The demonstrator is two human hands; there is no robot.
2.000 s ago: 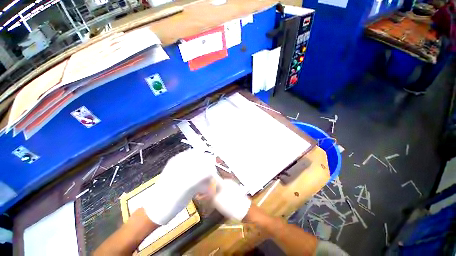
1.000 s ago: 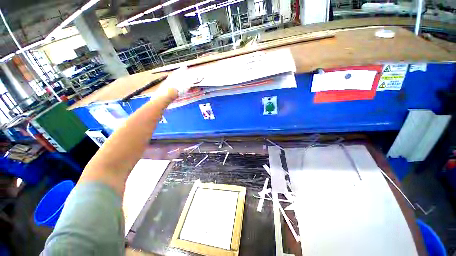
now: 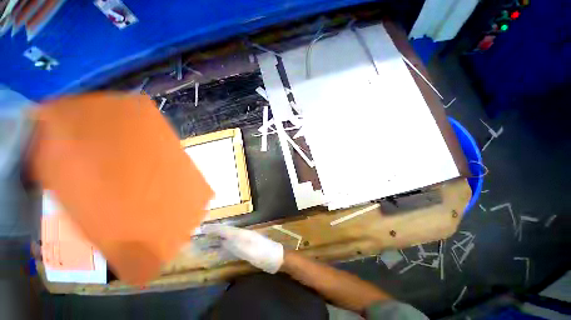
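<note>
A blurred orange sheet (image 3: 125,181) is raised at the left, close to the camera, and covers part of the die. My left hand does not show; a grey sleeve (image 3: 14,181) is at the left edge beside the sheet. My right hand (image 3: 247,247), in a white glove, is at the front ledge with its blurred fingertips by the orange sheet's lower right edge; whether it grips the sheet cannot be told. The tan die (image 3: 245,178) lies on the black pad (image 3: 272,181) with a white panel (image 3: 220,169) inside it.
Large white sheets (image 3: 382,125) lie right of the pad, with offcut strips (image 3: 265,128) beside them. A white sheet with an orange piece (image 3: 66,240) lies front left. The wooden ledge (image 3: 350,240) edges the bed. A blue bin (image 3: 474,150) and floor scraps are at the right.
The view has tilted down. My left arm, earlier reaching to the sheets on the machine top, no longer shows there. The orange sheet has appeared over the bed, and my right hand has come into view.
</note>
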